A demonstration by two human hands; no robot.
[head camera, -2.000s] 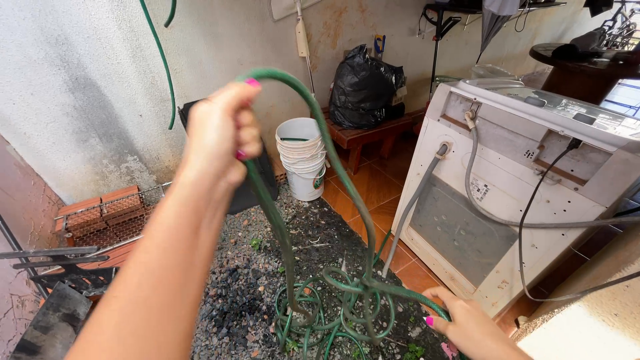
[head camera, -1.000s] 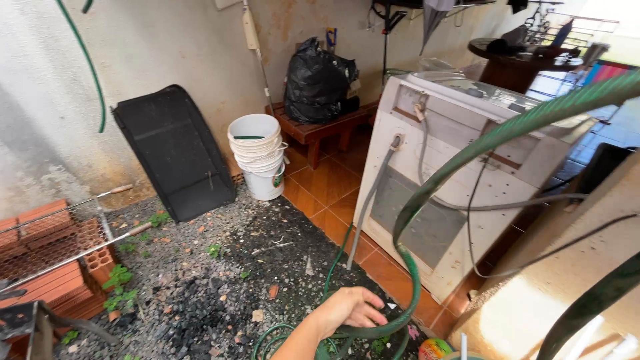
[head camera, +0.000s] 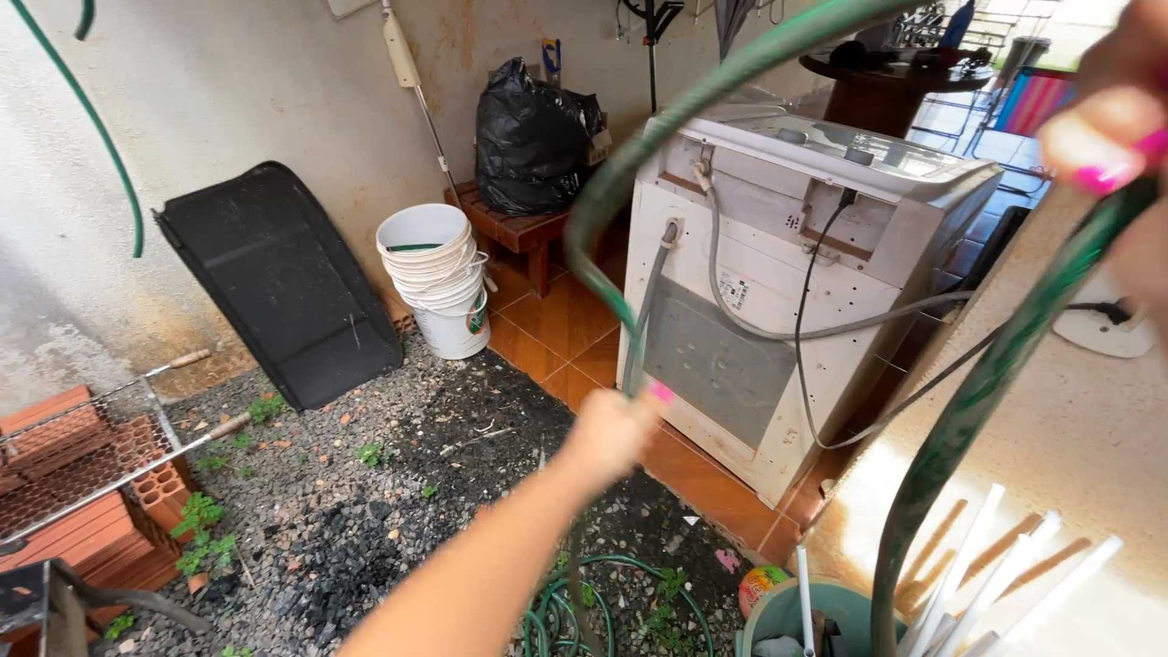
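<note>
A green garden hose (head camera: 680, 128) arches across the upper middle of the view between my hands. My left hand (head camera: 611, 438), slightly blurred, is closed around the hose in front of the washing machine's lower left edge. At the upper right edge, my right hand (head camera: 1109, 137) grips another stretch of the hose, which hangs down past the wall to the lower right; this hand is blurred and partly cut off. Loose loops of thinner-looking green hose (head camera: 547, 616) lie on the gravel below my left forearm.
A white washing machine (head camera: 721, 365) with hoses stands on the tiles. Stacked white buckets (head camera: 452, 319), a black mesh panel (head camera: 283, 283) and bricks (head camera: 100, 538) stand left. A black bag (head camera: 525, 146) rests on a wooden bench (head camera: 520, 228). A green bucket (head camera: 762, 620) holds white tubes.
My left hand, open-looking one second ago, is now closed on the hose and higher up. My right hand, out of view then, shows at the upper right.
</note>
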